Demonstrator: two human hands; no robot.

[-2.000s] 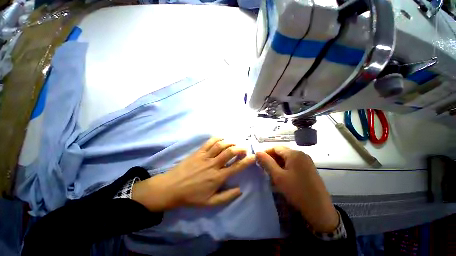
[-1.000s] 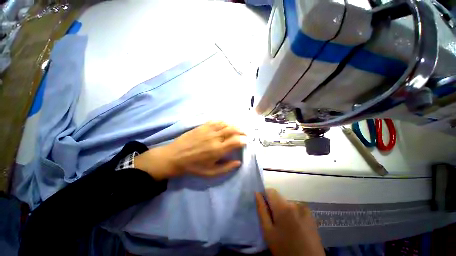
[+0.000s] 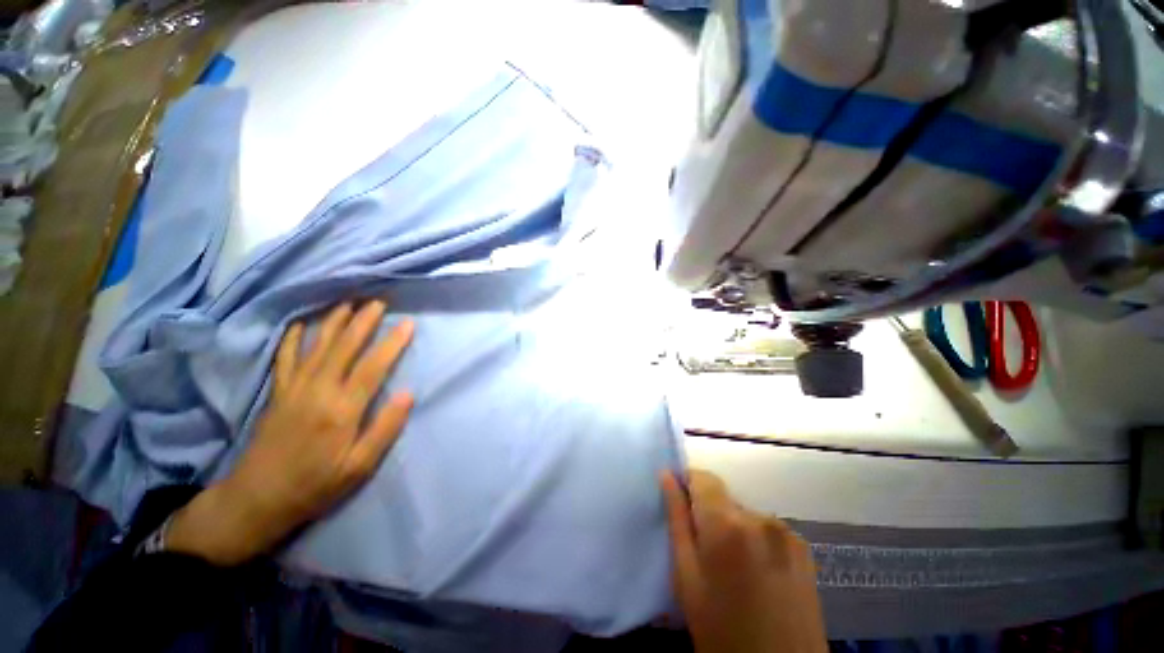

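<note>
A light blue shirt lies spread and partly bunched on the white table, left of the needle area. Its right edge runs down from near the presser foot, which is washed out by the lamp glare. My left hand lies flat on the cloth at left, fingers spread. My right hand is at the bottom and pinches the cloth's right edge between thumb and fingers. The white sewing machine head with a blue stripe stands above right.
Snips with teal and red handles and a thin tool with a tan handle lie right of the needle. A printed ruler runs along the table's front edge. A brown surface lies at far left.
My left hand has moved left, away from the needle, and its fingers have spread. My right hand has moved down along the edge. The cloth has shifted and a fold now rises behind.
</note>
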